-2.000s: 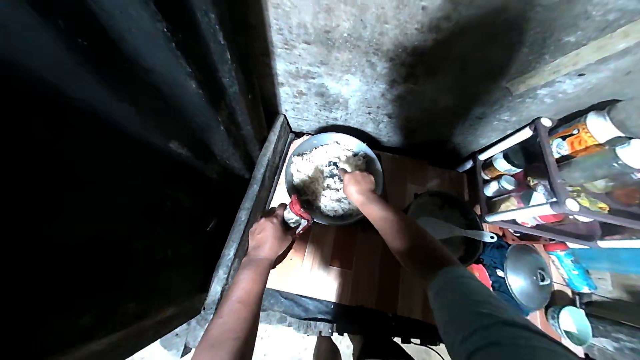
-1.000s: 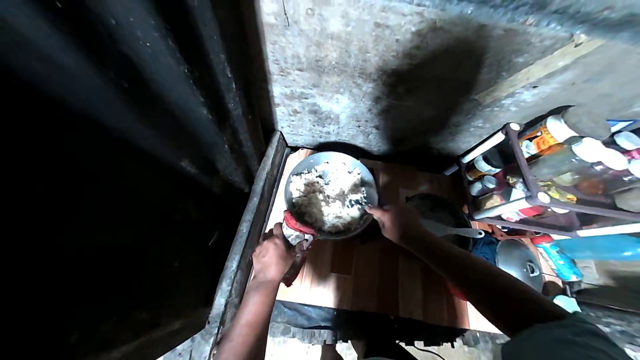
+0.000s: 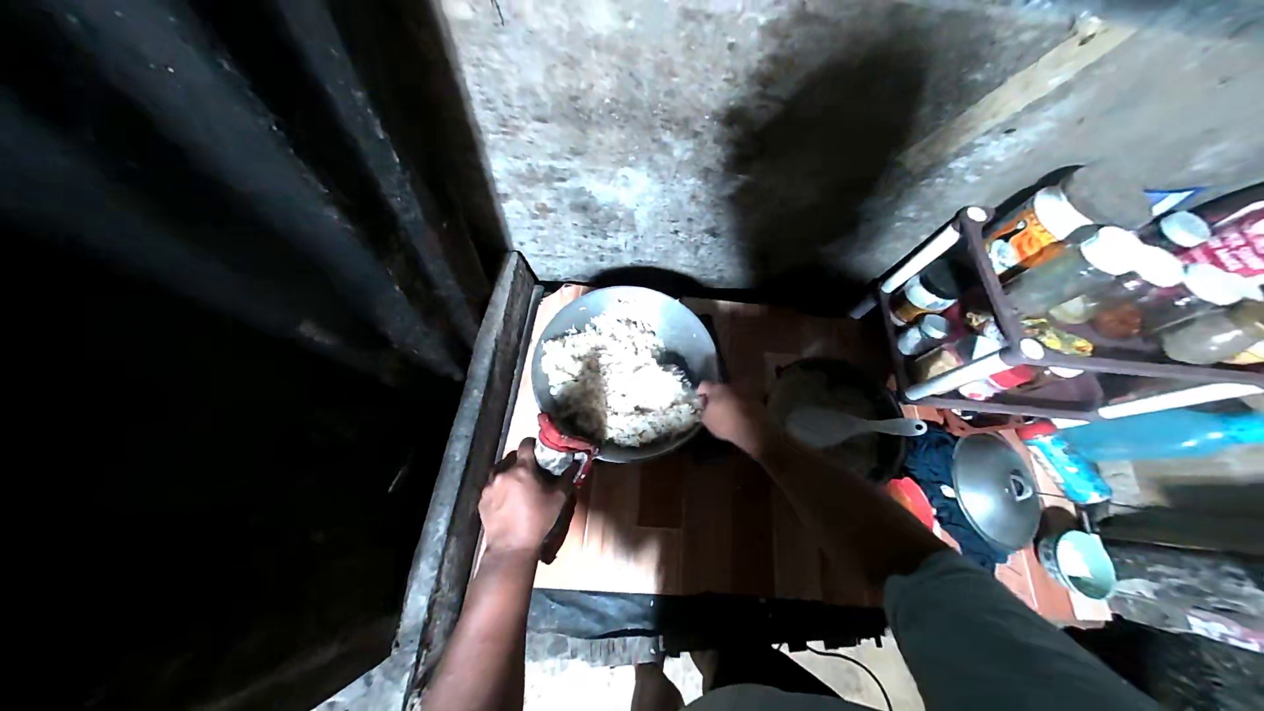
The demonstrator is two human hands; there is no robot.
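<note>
A round metal pan (image 3: 691, 331) holding white rice (image 3: 632, 380) stands on a wood-patterned tabletop (image 3: 642, 543). My left hand (image 3: 520, 499) grips a red and white cloth (image 3: 563, 444) at the pan's lower left rim. My right hand (image 3: 729, 415) is closed at the right rim, around the handle of a utensil whose dark head lies partly in the rice. Much of that handle is hidden by the fingers.
A dark pot (image 3: 874, 390) with a white plastic ladle (image 3: 839, 427) sits to the right. Beyond are a rack (image 3: 1007, 296) of jars and bottles, a metal lid (image 3: 995, 491) and a pale green bowl (image 3: 1081, 563). Walls stand behind and left.
My right hand has moved from over the middle of the rice to the pan's right rim. My left hand has stayed by the lower left rim with the cloth.
</note>
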